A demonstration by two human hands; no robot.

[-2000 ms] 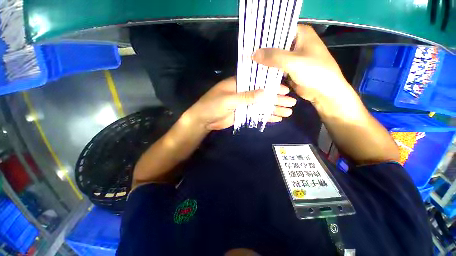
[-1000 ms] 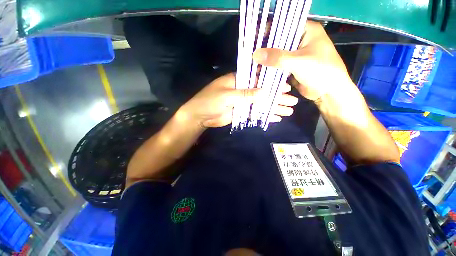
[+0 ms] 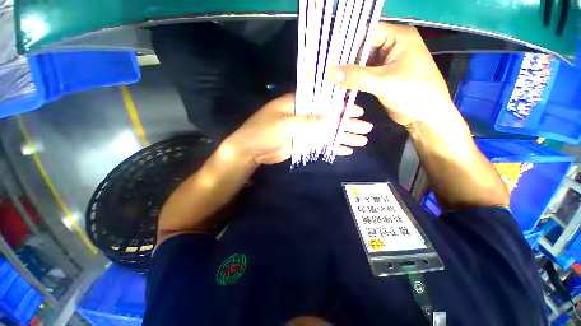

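A bundle of thin white wire leads (image 3: 323, 57) stands lengthwise in the middle, slightly fanned, its far ends cut off by the top edge. Its near ends, with small dark or silvery tips, lie just above my shirt. My left hand (image 3: 286, 130) is closed around the lower part, with its fingers behind the leads and fingertips showing on the right side. My right hand (image 3: 388, 79) holds the right side higher up, with the thumb across the front of the leads. Its other fingers are mostly hidden.
A green-matted bench (image 3: 191, 7) spans the top. A blue bin (image 3: 89, 67) is at upper left. A round black slotted basket (image 3: 146, 197) is at lower left. Blue bins at right hold white-and-orange pieces (image 3: 530, 86) and orange pieces (image 3: 513, 173). A badge (image 3: 390, 223) hangs on my chest.
The leads spread a little apart, then sit closer together again and slightly further left. My right thumb shifts slightly on the leads. Both hands keep their hold.
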